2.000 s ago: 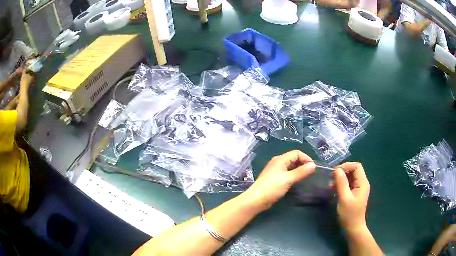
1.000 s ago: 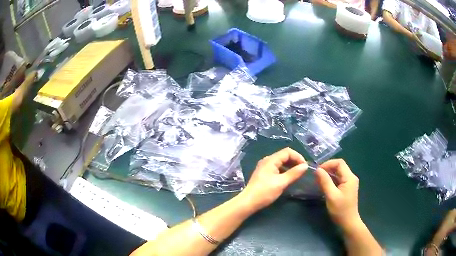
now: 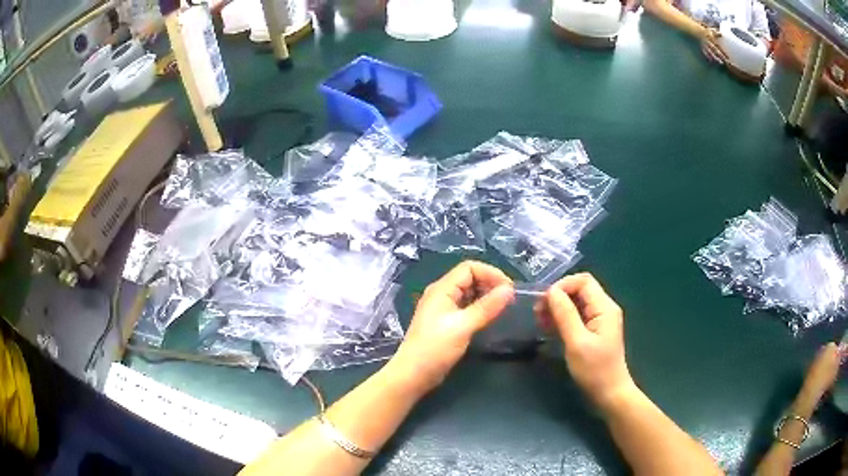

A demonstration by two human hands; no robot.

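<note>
My left hand [image 3: 456,311] and my right hand [image 3: 586,330] pinch the top edge of a clear zip-lock bag [image 3: 528,293] between thumbs and fingers, low in the middle of the view. The bag hangs below the fingers over the green bench, with a dark, blurred part at its lower end. Its contents cannot be made out. A large pile of shiny clear bags [image 3: 316,251] with dark contents spreads left and beyond my hands. A smaller bag pile [image 3: 776,265] lies at the right.
A blue bin [image 3: 381,98] with dark contents stands behind the large pile. A yellow-topped metal box [image 3: 107,186] is at the left, a white power strip [image 3: 177,423] at the lower left. Another person's hand [image 3: 823,367] is at the lower right. White round housings [image 3: 420,19] stand across the bench.
The whole view has shifted, so the piles, bin and my hands appear further left. Both hands still hold the bag's top edge between them.
</note>
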